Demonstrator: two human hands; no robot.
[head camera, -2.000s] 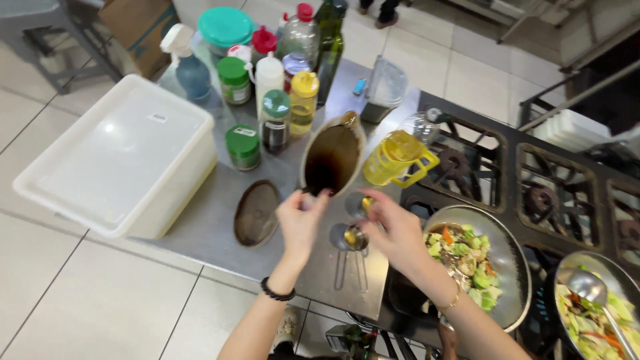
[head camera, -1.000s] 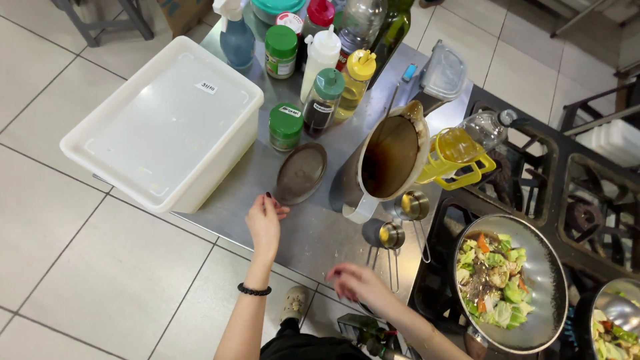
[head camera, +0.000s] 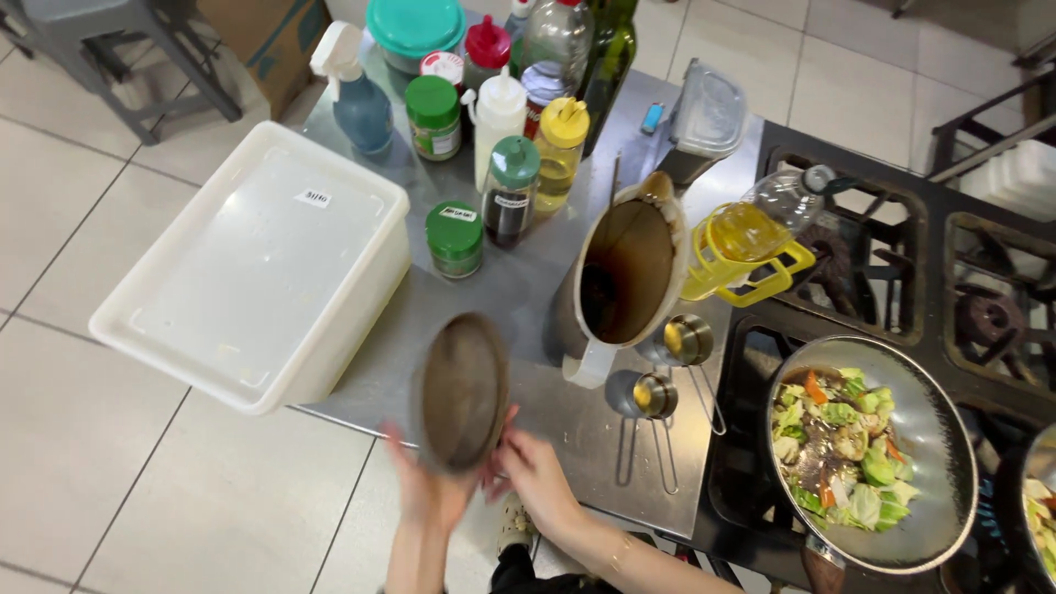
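A brown round lid (head camera: 464, 393) is tilted up off the steel counter, its lower edge held by my left hand (head camera: 433, 487), which is blurred. My right hand (head camera: 532, 470) is at the lid's lower right edge, fingers bent; whether it grips the lid is unclear. Right of the lid stands an uncovered plastic pitcher (head camera: 631, 272) with dark liquid and a thin utensil handle inside. Two metal measuring cups, one larger (head camera: 688, 339) and one smaller (head camera: 655, 395), hold yellow liquid beside the pitcher. A frying pan (head camera: 924, 412) of chopped vegetables is on the stove at the right.
A white lidded bin (head camera: 256, 264) takes up the counter's left side. Behind are a spray bottle (head camera: 363, 111), a green-lidded jar (head camera: 454, 239), squeeze bottles and a green glass bottle (head camera: 609, 74). An oil bottle (head camera: 755, 223) leans in a yellow jug (head camera: 726, 268) near the stove grates (head camera: 850, 239).
The brown lid, lying on the counter in the earlier frames, is now raised in my left hand. My right hand has moved left to the lid's edge.
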